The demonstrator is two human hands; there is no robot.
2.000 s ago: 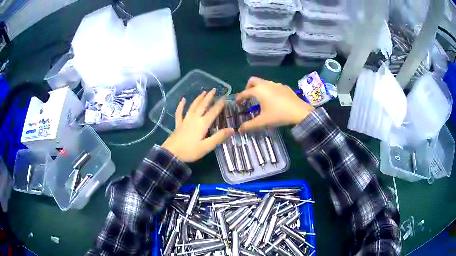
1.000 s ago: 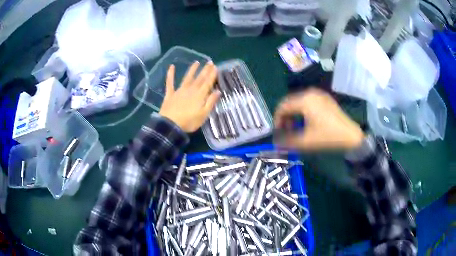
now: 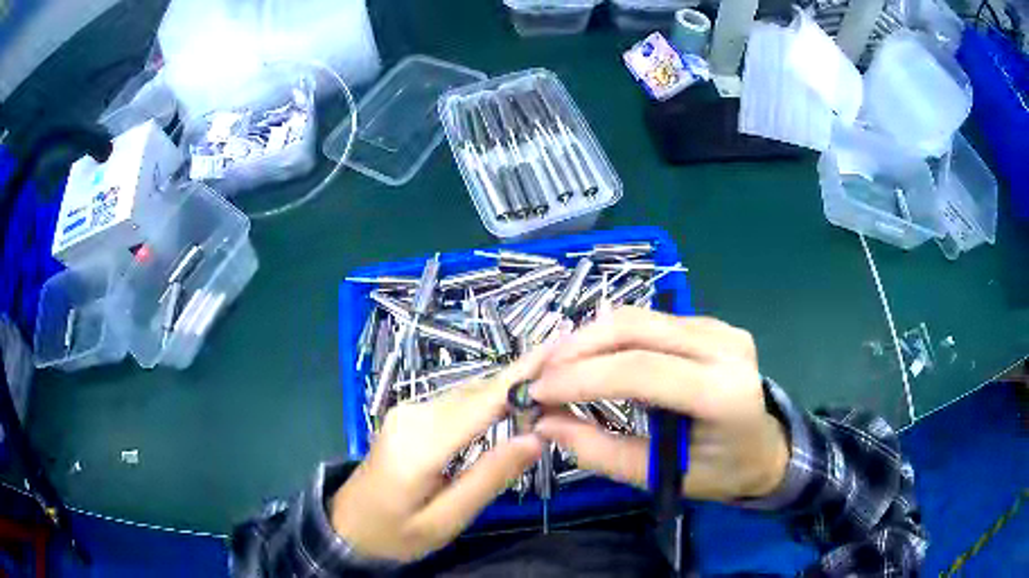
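Observation:
Many silver metal cylinders [image 3: 429, 333] with thin rods lie heaped in the blue parts bin [image 3: 352, 327]. Both hands are over the bin. My left hand [image 3: 434, 463] and my right hand [image 3: 677, 401] meet around one metal cylinder [image 3: 521, 397], its dark-ringed round end showing between the fingertips. A slim dark tool with a blue part [image 3: 668, 452], perhaps a marker pen, is held in my right hand and points downward. Beyond the bin, the clear packing box [image 3: 609, 201] holds cylinders in rows.
A clear lid [image 3: 395, 124] lies left of the packing box. At left are a small-parts box [image 3: 254, 147], a white carton [image 3: 102, 209] and an open side box [image 3: 209, 299]. At right are white foam sheets [image 3: 790, 96], a black pouch [image 3: 711, 130], a printed packet [image 3: 658, 66] and another open box [image 3: 874, 203].
Both hands have come from the packing box area down to the bin and together at one cylinder. The view has shifted, so the boxes stand higher in the picture.

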